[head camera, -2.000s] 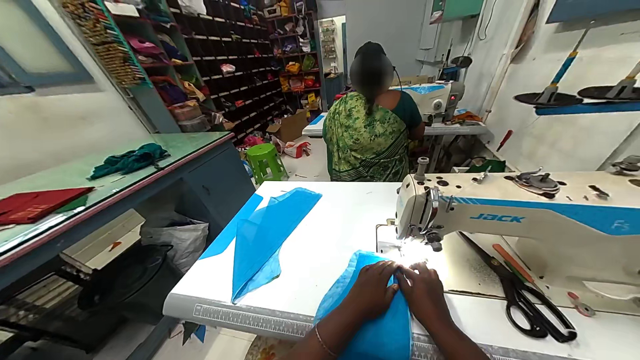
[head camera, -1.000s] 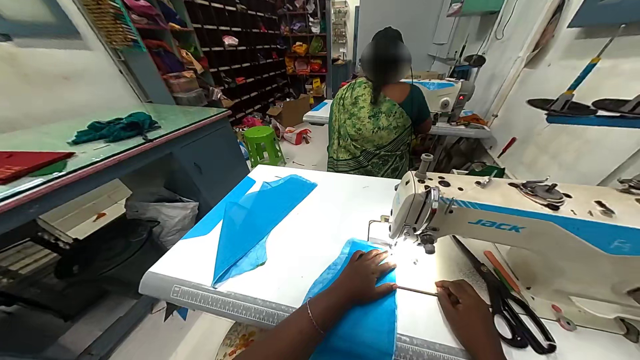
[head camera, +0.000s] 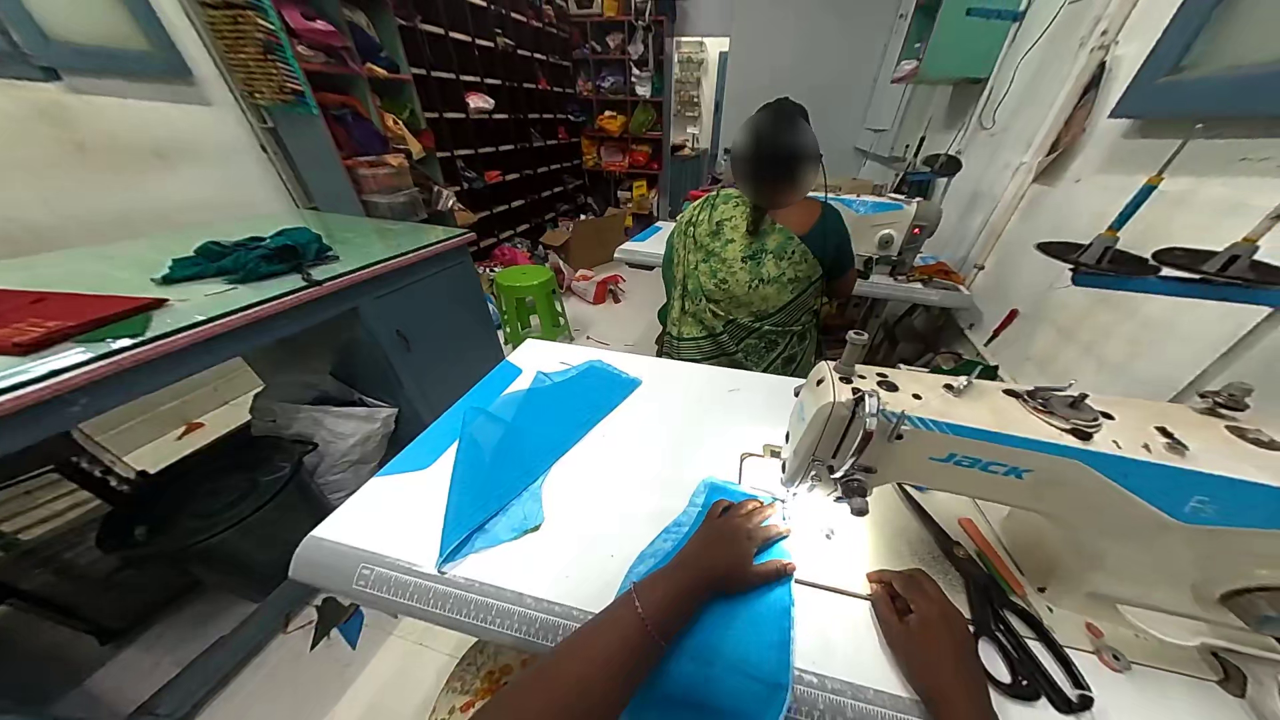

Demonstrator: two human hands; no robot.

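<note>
Blue fabric point(head camera: 735, 640) lies on the white sewing table, its top edge by the needle area of a lit Jack sewing machine point(head camera: 1000, 470). My left hand point(head camera: 735, 550) rests flat on this fabric, fingers spread, just left of the needle. To its right, my right hand point(head camera: 910, 610) pinches the end of a thin dark strip or cord point(head camera: 835, 589) that runs left towards my left hand; where its other end is fixed I cannot tell. Black-handled scissors point(head camera: 1000, 610) lie right of my right hand. Another folded blue fabric piece point(head camera: 530, 450) lies farther left on the table.
A person point(head camera: 755, 270) sits ahead with their back to me, at another sewing machine point(head camera: 880, 225). A glass-topped counter point(head camera: 400, 235) with teal cloth point(head camera: 245, 256) stands left, and a green stool point(head camera: 530, 305) beyond the table. An orange tool point(head camera: 990, 555) lies beside the scissors.
My right hand has moved from the fabric beside my left hand, at the needle, to the right with the thin strip. My left hand has stayed on the fabric.
</note>
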